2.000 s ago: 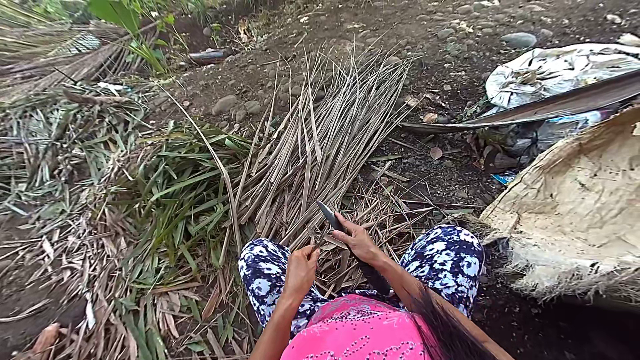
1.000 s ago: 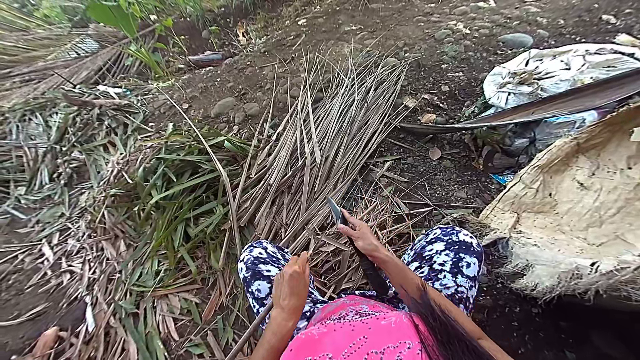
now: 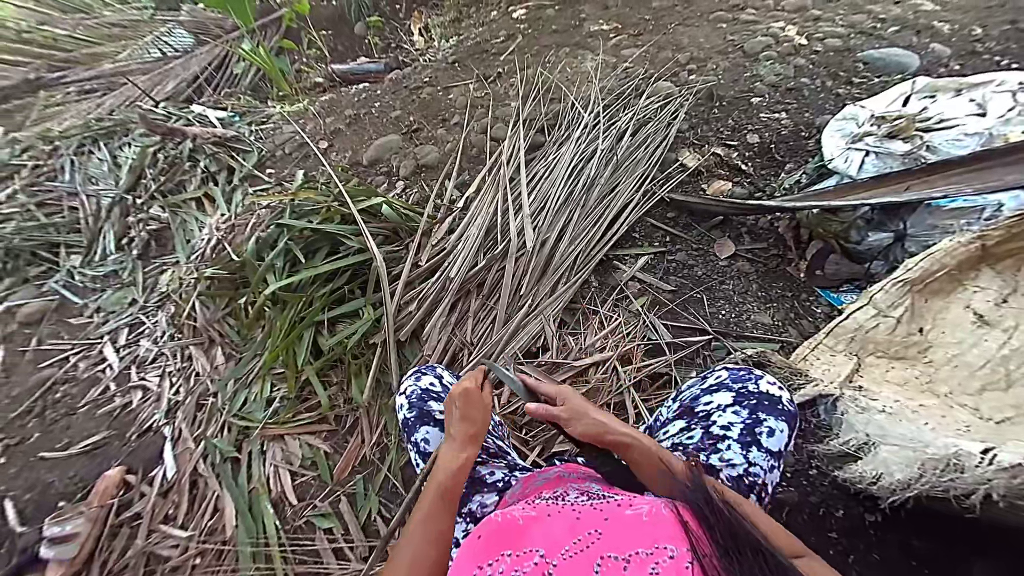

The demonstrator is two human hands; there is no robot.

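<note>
My right hand (image 3: 564, 410) holds a knife (image 3: 510, 379), its blade pointing up and left toward my left hand. My left hand (image 3: 469, 406) is closed around a thin leaf strip (image 3: 404, 508), which trails down along my left forearm; the blade tip is close to its fingers. Beyond both hands lies a loose bundle of dry palm leaf strips (image 3: 552, 208). Green leaf strips (image 3: 312, 272) are heaped to its left. The knife's handle is mostly hidden by my right hand.
Dry leaf scraps (image 3: 200, 352) cover the ground at left. A worn sack (image 3: 928, 360) lies at right, below a long dry frond sheath (image 3: 880, 188) and a white sack (image 3: 928, 120). Stones (image 3: 890, 60) dot the soil. A piece of wood (image 3: 92, 512) lies at lower left.
My left hand has moved up toward the knife since one second ago. The knife has tilted to the left, and its blade is now close to my left fingers.
</note>
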